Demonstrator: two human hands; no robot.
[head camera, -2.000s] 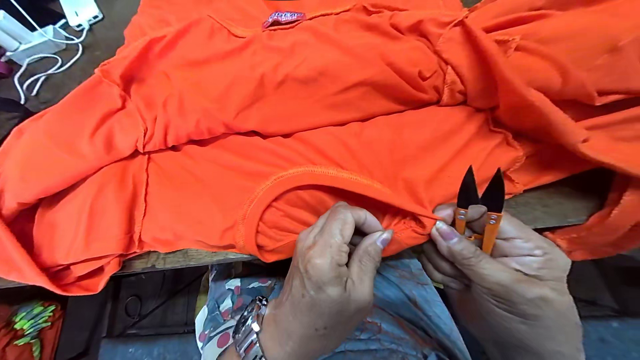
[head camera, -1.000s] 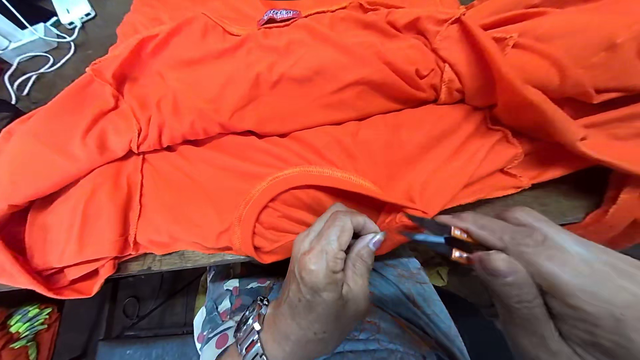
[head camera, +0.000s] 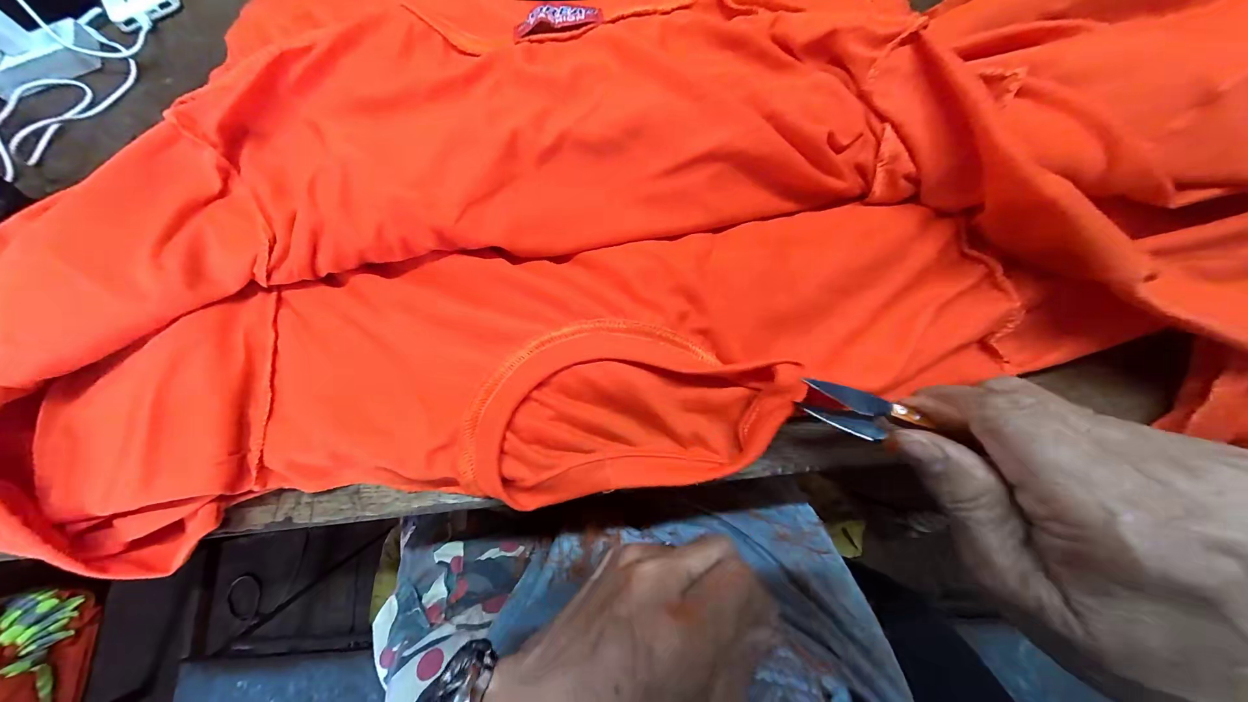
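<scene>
An orange fabric garment (head camera: 604, 195) lies spread over the table, its ribbed neckband (head camera: 487, 429) curving at the near edge. My right hand (head camera: 1063, 507) holds small thread snips (head camera: 863, 409) between thumb and fingers. The two blades point left, slightly apart, and their tips are at the right end of the neckband. My left hand (head camera: 653, 624), blurred, is below the table edge over my patterned clothing, off the garment; its fingers look curled, and whether it holds anything is hidden. A metal-banded watch is on that wrist.
The worn wooden table edge (head camera: 361, 502) runs beneath the garment. White cables (head camera: 107, 97) and a white device lie at the upper left. Yellow-green objects (head camera: 39, 624) rest on orange cloth at the lower left. A red label (head camera: 559, 19) sits on the garment's far part.
My left hand has let go of the neckband and moved down over my lap. The snips, upright in my right hand two seconds ago, now point left at the neckband.
</scene>
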